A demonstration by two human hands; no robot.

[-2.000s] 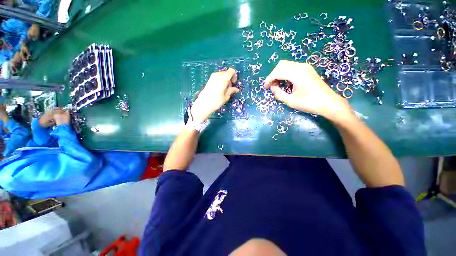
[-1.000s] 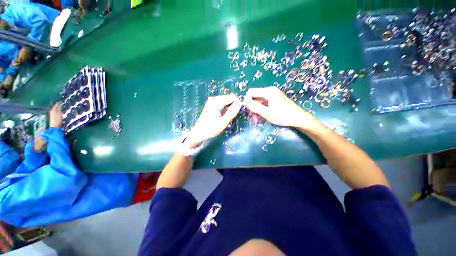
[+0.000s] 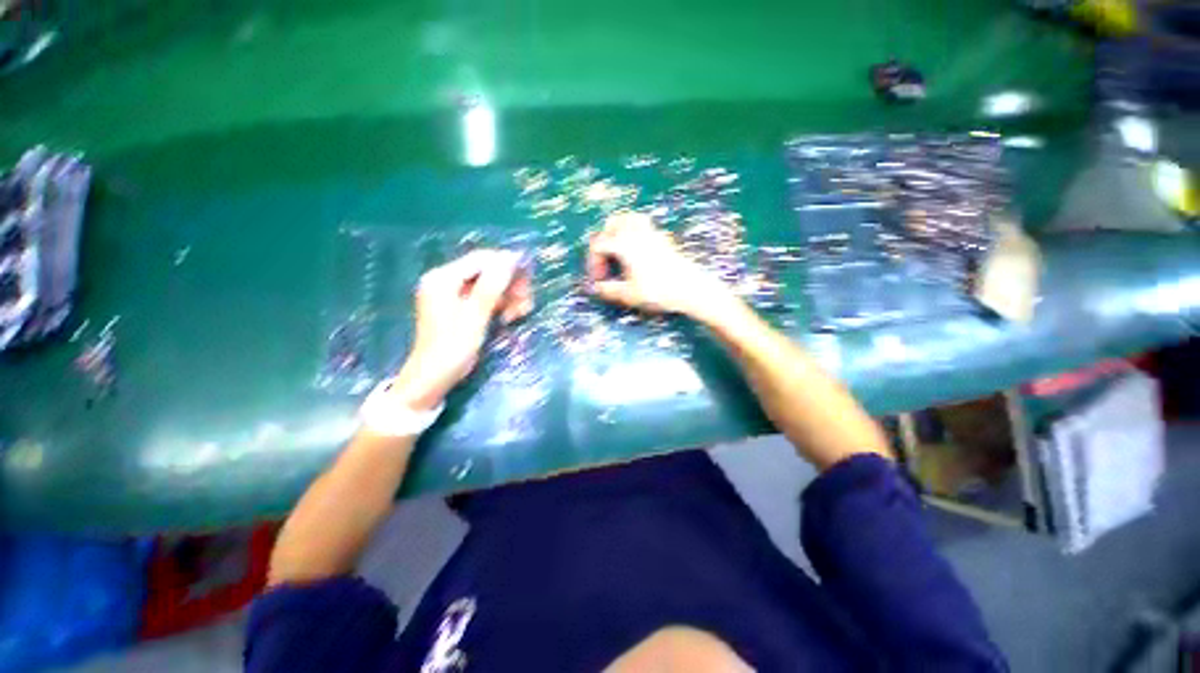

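Observation:
My left hand [image 3: 463, 313] is over the right part of the clear blister tray [image 3: 373, 279], fingers curled near the thumb; blur hides whether a part is between the fingertips. My right hand [image 3: 642, 268] is over the loose rings [image 3: 711, 210], thumb and fingertips close together; what they hold, if anything, cannot be told. The hands are apart. Small silvery open rings [image 3: 579, 188] lie scattered beyond and around the hands.
A large-compartment plastic tray [image 3: 832, 270] with heaped rings is at the right, a tan cardboard piece [image 3: 1011, 274] at its side. Stacked pocket trays [image 3: 42, 243] stand far left, a small cluster of parts [image 3: 98, 358] beside them. A dark object [image 3: 899, 82] lies at the back right.
The view has swung to the right and is blurred. The hands, together at the fingertips a second ago, are now apart. The cardboard piece and back-right object have come into view.

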